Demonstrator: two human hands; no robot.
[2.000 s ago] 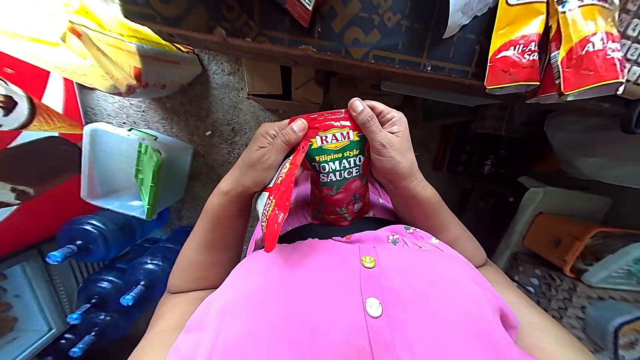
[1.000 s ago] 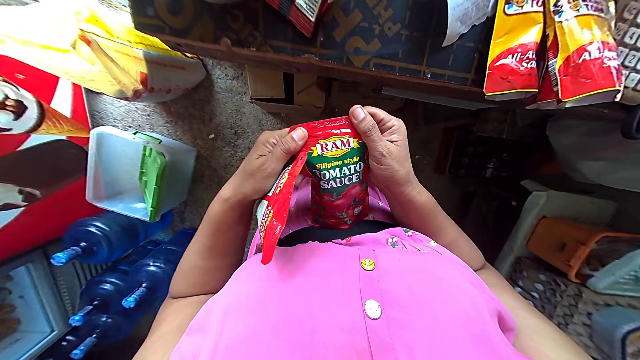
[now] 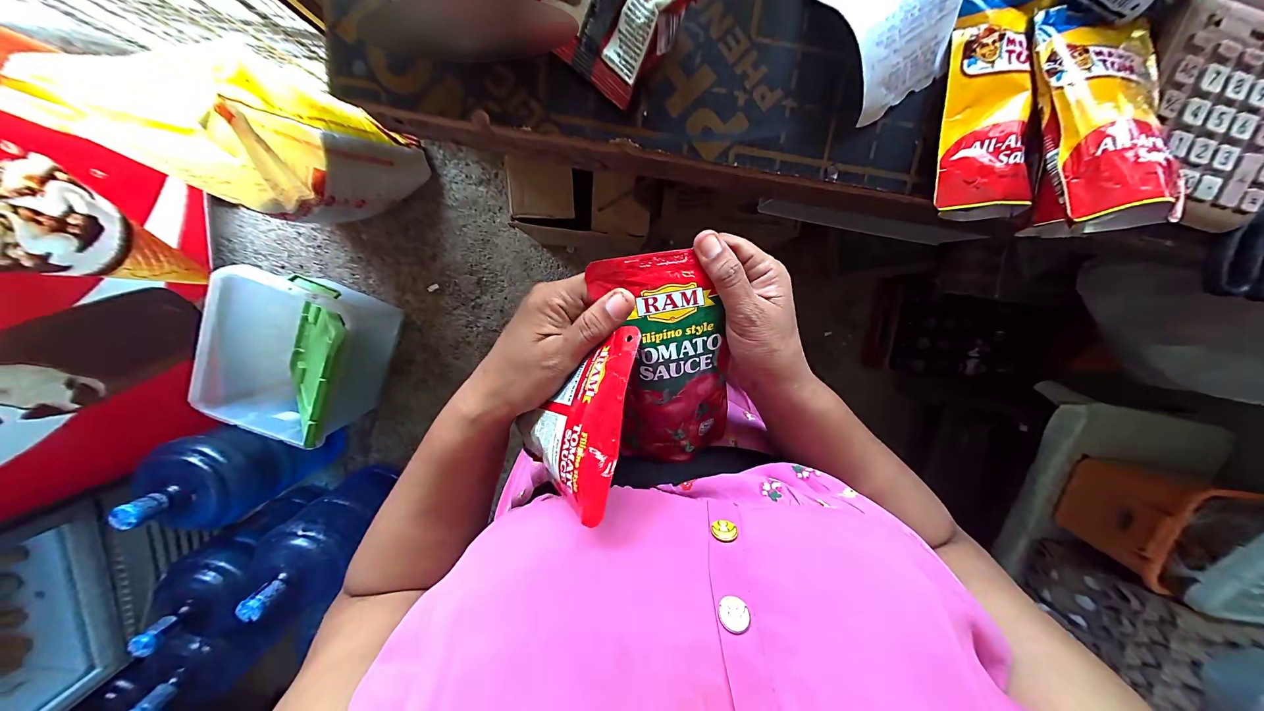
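Note:
A red and green pouch of tomato sauce (image 3: 676,395) is upright in front of my chest, its printed front towards me. My left hand (image 3: 553,341) pinches its upper left edge, thumb on the front. A second red tomato sauce pouch (image 3: 585,434) hangs tilted below that thumb, also in my left hand. My right hand (image 3: 752,306) grips the top right corner of the upright pouch between thumb and fingers. The lower ends of both pouches are close to my pink shirt.
Ahead runs a dark shelf edge (image 3: 642,148) bearing yellow and red sauce pouches (image 3: 1106,128), a paper with writing (image 3: 894,49) and a calculator (image 3: 1220,109). At left are a clear plastic bin (image 3: 252,365) with a green lid and several blue water bottles (image 3: 217,479). An orange container (image 3: 1121,513) lies at right.
The tilted pouch has turned slightly so that more of its printed face shows. Both hands keep hold of the pouches at about the same place.

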